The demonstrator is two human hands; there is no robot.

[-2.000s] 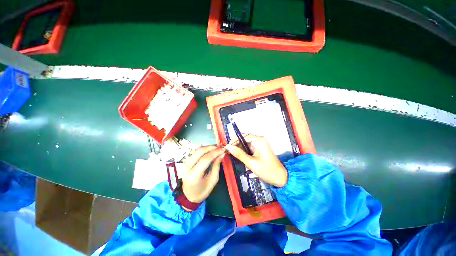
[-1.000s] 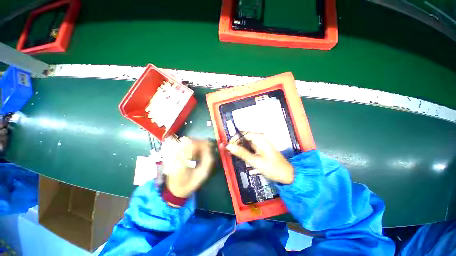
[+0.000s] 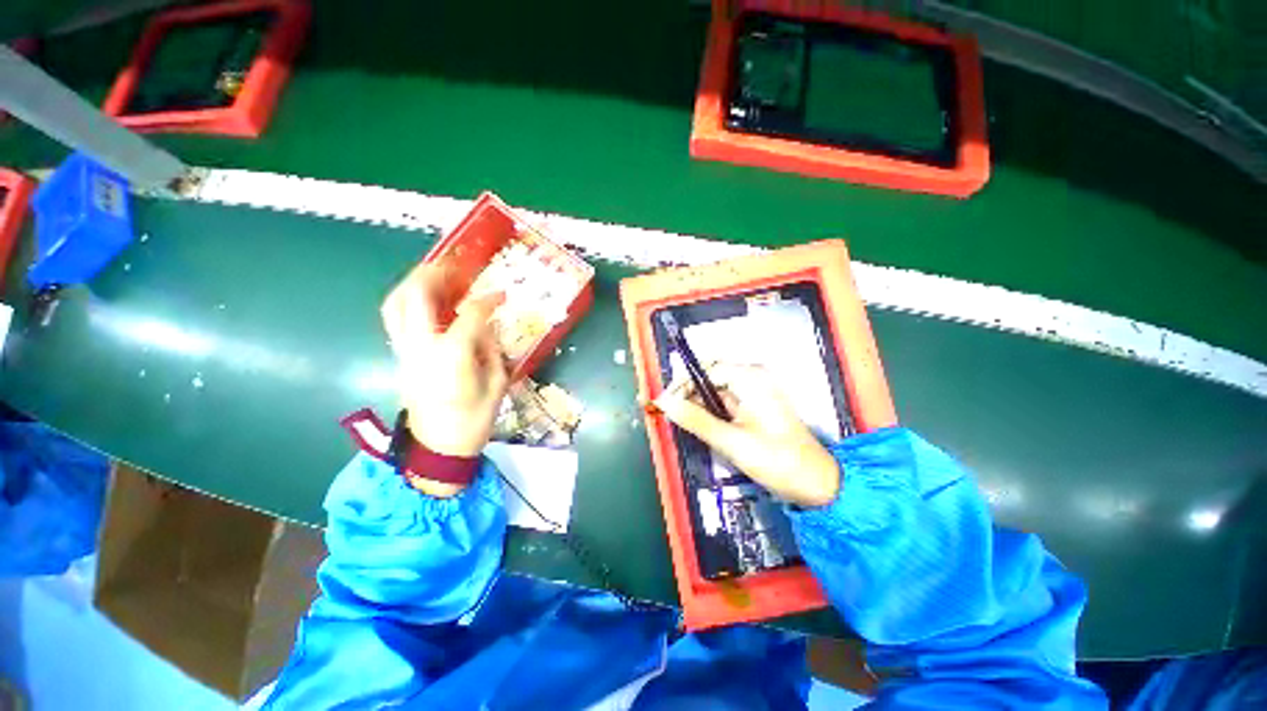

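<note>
An open tablet (image 3: 743,503) with a large pale rectangle lies in a red-orange fixture (image 3: 868,354) on the bench. My right hand (image 3: 757,433) is over the tablet's left part, holding dark pen-like tweezers (image 3: 698,364); a tiny reddish bit shows at its fingertips. My left hand (image 3: 452,358), with a dark red wrist strap (image 3: 442,464), is at the near left side of a red bin (image 3: 568,333) of cream pieces (image 3: 535,289). Its fingers reach over the bin's edge; whether they hold a piece cannot be told. A white card (image 3: 545,486) lies beside the wrist.
Pale scraps (image 3: 545,411) lie between bin and card. A white rail (image 3: 1049,306) separates bench from belt, where fixtures (image 3: 841,164) with tablets lie. A blue bin (image 3: 81,222) stands far left. An open cardboard box (image 3: 188,576) is below the bench.
My left hand has moved from beside the tablet to the red bin. My right hand stays over the tablet with the tweezers. The view has shifted, and the fixtures on the belt appear further right.
</note>
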